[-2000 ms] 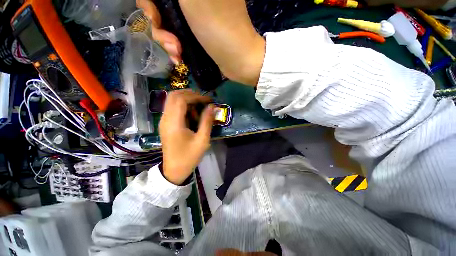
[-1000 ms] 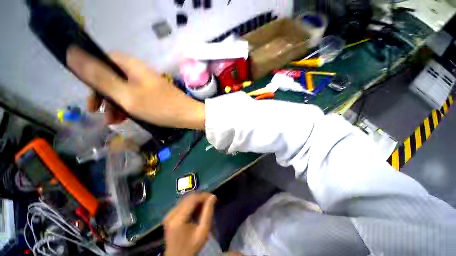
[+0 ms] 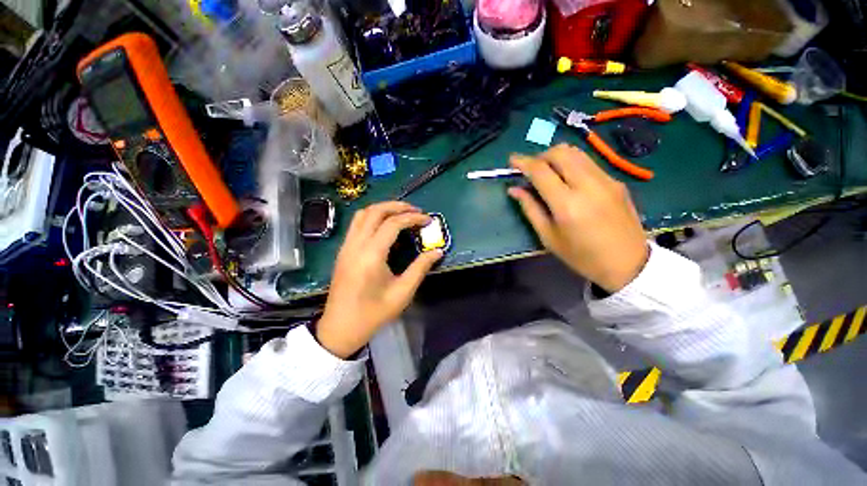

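My left hand [image 3: 373, 275] holds the watch case [image 3: 444, 228] between thumb and fingers at the mat's front edge. The case lies open side up, with a yellow and white battery [image 3: 433, 234] in it. My right hand [image 3: 582, 211] is to the right, its thumb and fingers at the end of a slim silver tool, perhaps tweezers [image 3: 491, 174], over the mat. Whether the fingers grip it firmly is hard to tell. Dark tweezers [image 3: 447, 163] lie on the mat behind the case. A dark watch screen or unit [image 3: 317, 217] lies to the left.
Gold parts [image 3: 352, 173], a blue square [image 3: 382, 163] and a clear cup [image 3: 302, 147] stand behind left. An orange multimeter [image 3: 181, 142] and white cables [image 3: 114, 249] are far left. Orange-handled nippers [image 3: 618, 152], a pale cyan square [image 3: 541, 131] and a white bottle [image 3: 713, 104] are behind right.
My right hand has come down from the upper left, without the long black tool, to the silver tool. My left hand has moved up onto the watch case. The view has shifted.
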